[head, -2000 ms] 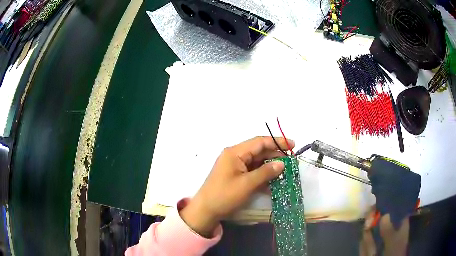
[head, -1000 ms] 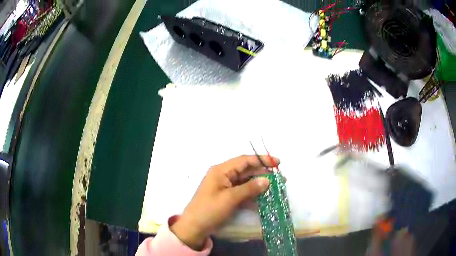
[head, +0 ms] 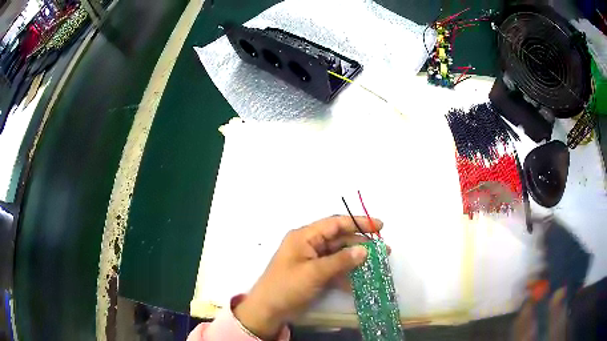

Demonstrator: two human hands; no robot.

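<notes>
My left hand [head: 293, 270] holds the top end of a long green circuit board [head: 378, 293], solder side up, near the front edge of the white work surface. A black wire [head: 353, 213] and a red wire [head: 366, 210] stick up from the board's top end, by my fingers. My right hand [head: 542, 310] is blurred at the lower right and holds the soldering gun [head: 559, 256] by its dark body. The gun's blurred barrel lies over the red wire pile [head: 491, 181], apart from the board.
A black housing [head: 289, 60] with round openings lies on a silvery sheet [head: 246, 90] at the back. Black wires [head: 479, 130], a dark iron stand [head: 547, 174], a round fan [head: 544, 60] and a populated board [head: 440, 56] are at the right. A green conveyor belt [head: 73, 173] runs along the left.
The soldering gun has moved away from the board's wire end, to the right, and its barrel now shows over the red wires. My left hand still holds the board; the view has shifted slightly.
</notes>
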